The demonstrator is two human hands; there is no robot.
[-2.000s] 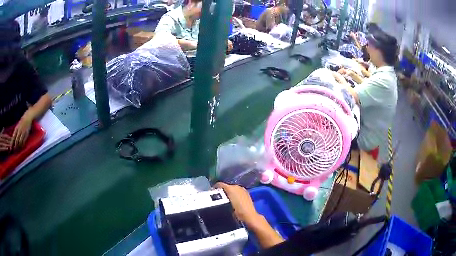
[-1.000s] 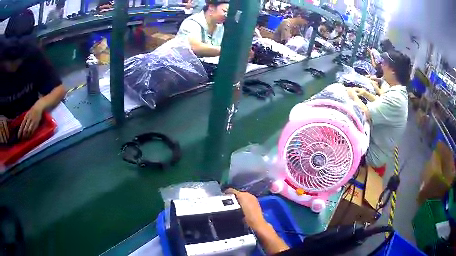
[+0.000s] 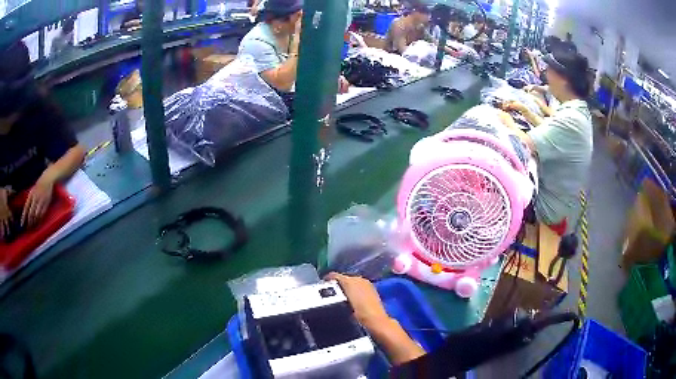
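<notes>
A black and white screw feeder (image 3: 320, 360) stands in a blue tray (image 3: 412, 305) at the bottom centre. My right hand (image 3: 359, 297) reaches in from the lower right and holds the feeder's back right corner; part of the fingers is hidden behind the casing. A long black shape (image 3: 474, 346) lies along my forearm, with a cord at its right end; I cannot tell sleeve from tool. My left hand is not in view. A black headphone frame (image 3: 201, 235) lies on the green conveyor (image 3: 111, 296) beyond the feeder.
A pink fan (image 3: 461, 216) stands behind the tray, beside a clear plastic bag (image 3: 362, 240). More black frames (image 3: 361, 126) lie farther along the conveyor. A green post (image 3: 311, 148) rises ahead. A blue crate (image 3: 611, 352) is at lower right. Other workers sit opposite and alongside.
The view shifts slightly between frames. My right hand stays on the feeder's corner. More frames show on the far conveyor than two seconds ago. The worker opposite has raised a hand towards the head.
</notes>
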